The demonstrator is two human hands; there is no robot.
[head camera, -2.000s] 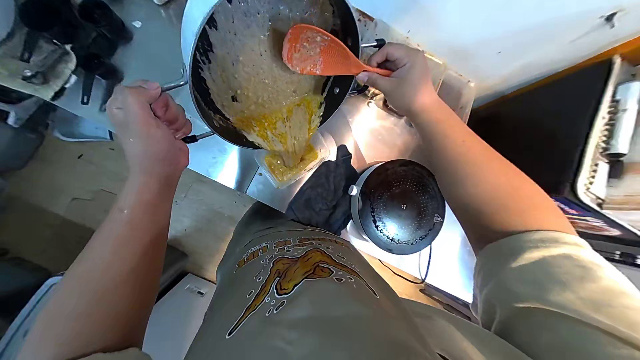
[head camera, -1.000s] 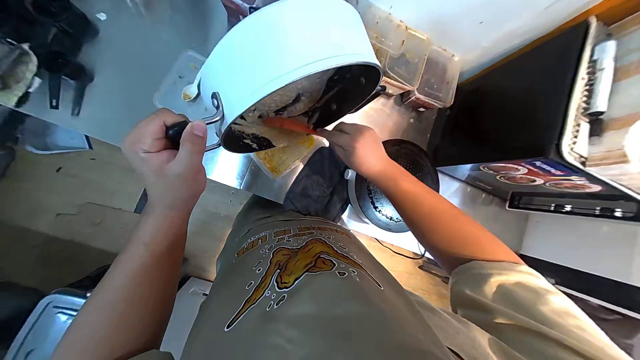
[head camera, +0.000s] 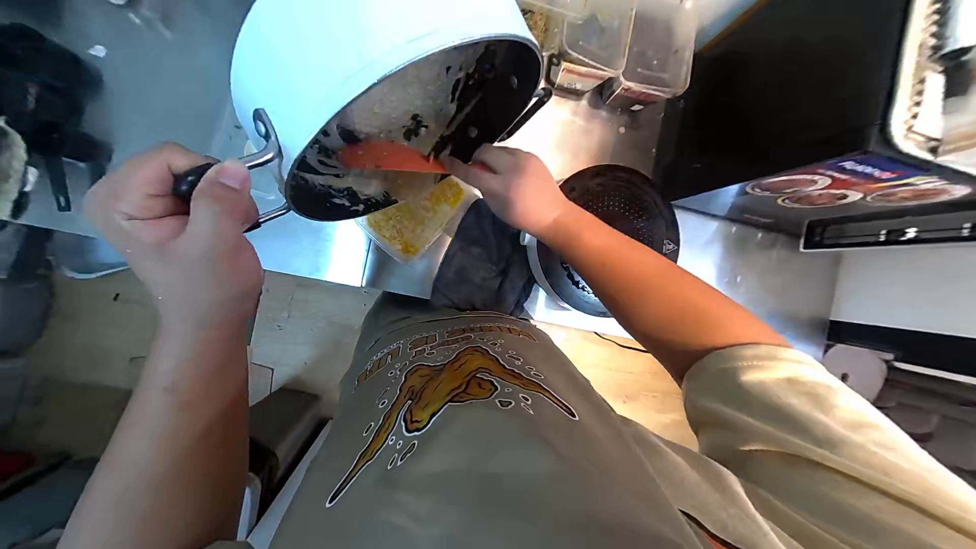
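A large white pot (head camera: 358,53) with a dark, food-smeared inside is tilted steeply, its mouth facing down toward me. My left hand (head camera: 183,206) is closed around its side handle. With my right hand (head camera: 511,179) I hold an orange spatula (head camera: 393,158) inside the pot's mouth, against pale, thick food. Just below the rim lies a clear plastic container (head camera: 415,221) with yellow and pale food in it; the pot hides part of it. A dark cloth (head camera: 484,255) is beside the container.
A round appliance with a dark perforated lid (head camera: 618,213) stands right of the cloth, partly behind my right forearm. Clear plastic containers (head camera: 659,46) sit at the back. Black utensils (head camera: 46,99) lie at far left. A black panel (head camera: 778,91) rises at right, beside a printed box (head camera: 854,183).
The pot has gone from showing its inside from above to a steep tilt. The spatula, at the pot's far side two seconds ago, is now low in its mouth, and my right hand has come nearer me.
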